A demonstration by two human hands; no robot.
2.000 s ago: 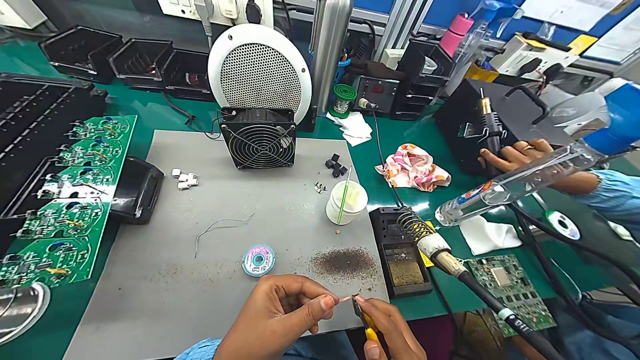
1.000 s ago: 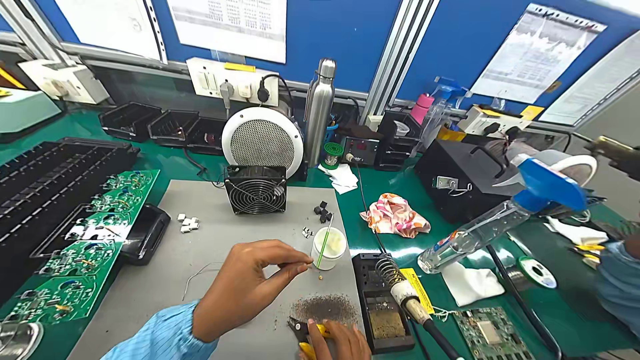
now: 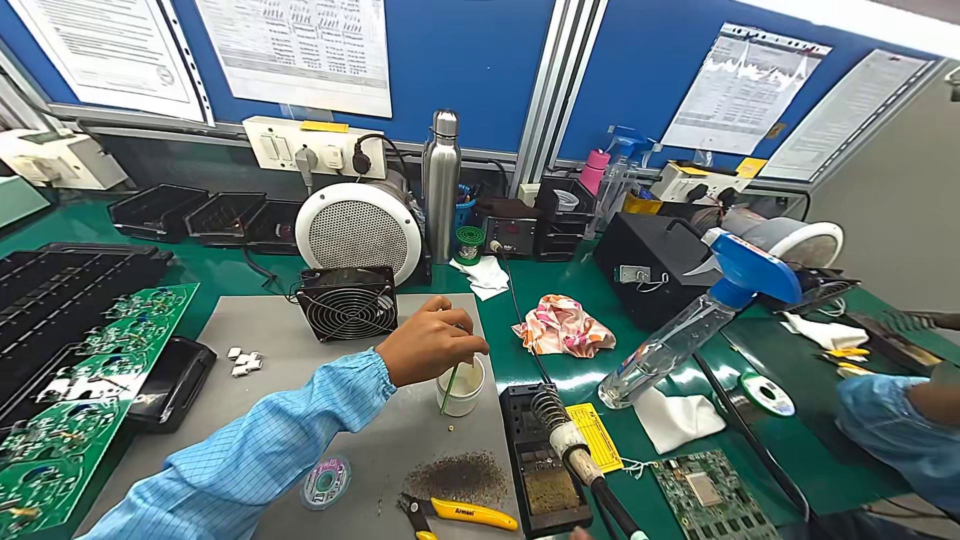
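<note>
My left hand (image 3: 435,341) is over a white jar (image 3: 460,386), its fingers closed around a thin green stick (image 3: 449,388) that slants down at the jar. Only a blurred bit of my right hand (image 3: 580,534) shows at the bottom edge; the rest is out of view. Yellow-handled cutters (image 3: 472,514) lie on the grey mat, between the two hands. Beside them is a patch of dark clippings (image 3: 459,477). A small reel of braid (image 3: 326,482) lies left of the cutters. Several white connectors (image 3: 245,361) sit farther left, beside a green circuit board (image 3: 97,420).
A soldering iron (image 3: 581,457) rests in its holder right of the mat. A spray bottle (image 3: 667,345), a patterned cloth (image 3: 565,327) and another circuit board (image 3: 712,495) lie beyond. A small fan (image 3: 347,304) stands behind. A co-worker's sleeve (image 3: 900,442) is at right.
My left hand has moved up to the jar and closed on the green stick. The cutters, earlier in my right hand, now lie on the mat. The view has tilted up.
</note>
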